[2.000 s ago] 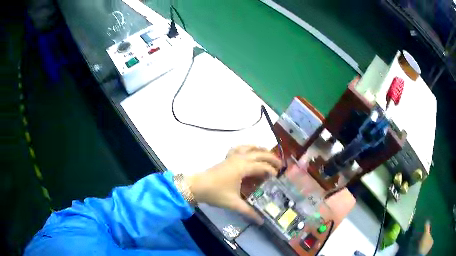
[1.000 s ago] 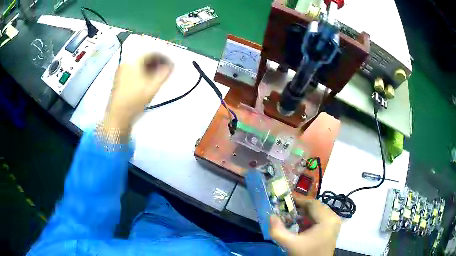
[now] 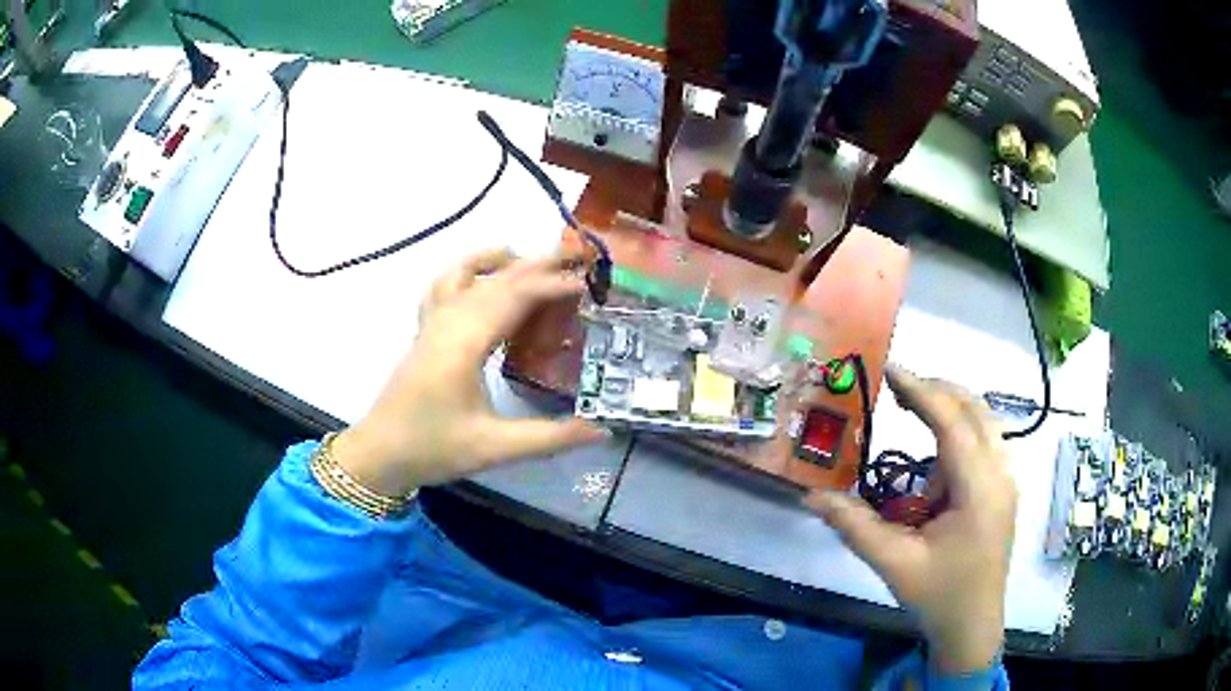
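A power supply board (image 3: 682,385) lies in the slot of the reddish-brown test fixture (image 3: 864,290), partly under a clear acrylic plate (image 3: 736,324). The black plunger (image 3: 767,176) stands above and behind it. My left hand (image 3: 466,385) is at the board's left end, thumb near its front corner, fingers near the black lead; firm contact is unclear. My right hand (image 3: 945,520) is right of the fixture, thumb and forefinger apart, with a dark red handle, seemingly the trimming screwdriver (image 3: 909,510), against its palm. Its shaft is hidden.
A panel meter (image 3: 608,97) stands at the fixture's left rear. The red switch (image 3: 819,432) and green button (image 3: 840,375) are at its right front. A white power box (image 3: 176,169) is far left. Coiled black cable (image 3: 884,473), a spare screwdriver (image 3: 1013,404) and several boards (image 3: 1134,500) are right.
The right hand has let go of the board, now in the fixture slot, and moved right. The left hand has come from the white sheet to the board's left end.
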